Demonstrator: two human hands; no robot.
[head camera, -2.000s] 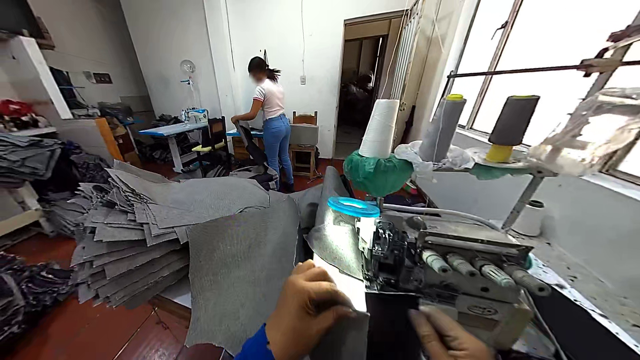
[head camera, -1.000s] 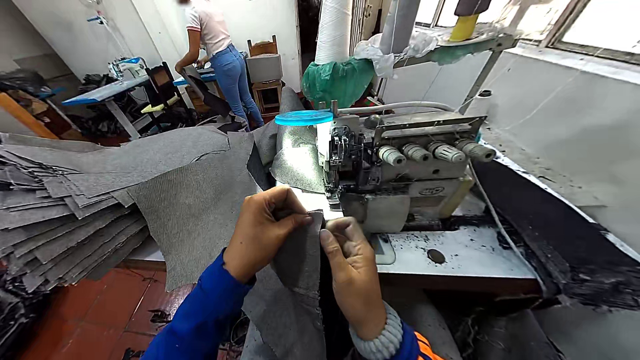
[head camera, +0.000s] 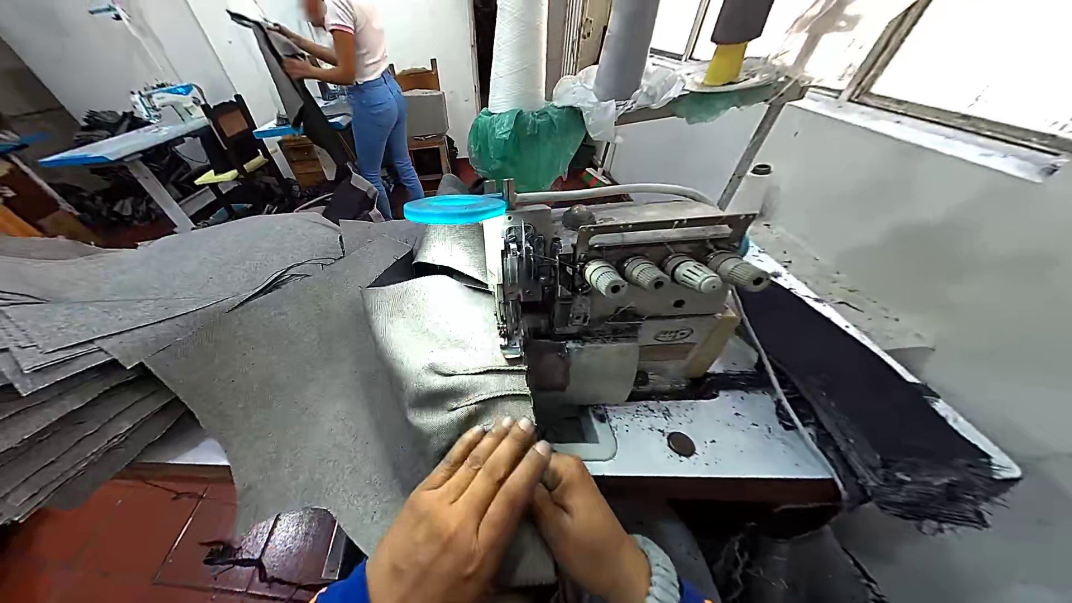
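Note:
A grey denim piece (head camera: 435, 335) lies under the needle area of an overlock sewing machine (head camera: 653, 285), lit by the lamp. My left hand (head camera: 469, 502) rests on this cloth with its fingers stretched out together, just in front of the machine's presser area. Close beside it, my right hand (head camera: 586, 519) pinches the cloth's right edge between thumb and bent fingers. The fingertips of both hands nearly meet. A larger grey panel (head camera: 285, 377) hangs over the table's front edge to the left. Cloth hides part of the left palm's contact.
Stacked grey denim panels (head camera: 84, 402) spread at the left. A dark fabric stack (head camera: 863, 385) lies on the table's right side. Thread cones (head camera: 519, 59) stand behind the machine. Farther back, a person (head camera: 373, 100) holds dark cloth by a blue-edged table (head camera: 126, 142).
My left hand has gone from pinching the cloth to lying on it with fingers extended. The cloth now lies at the machine's needle area. The person behind has raised a dark cloth.

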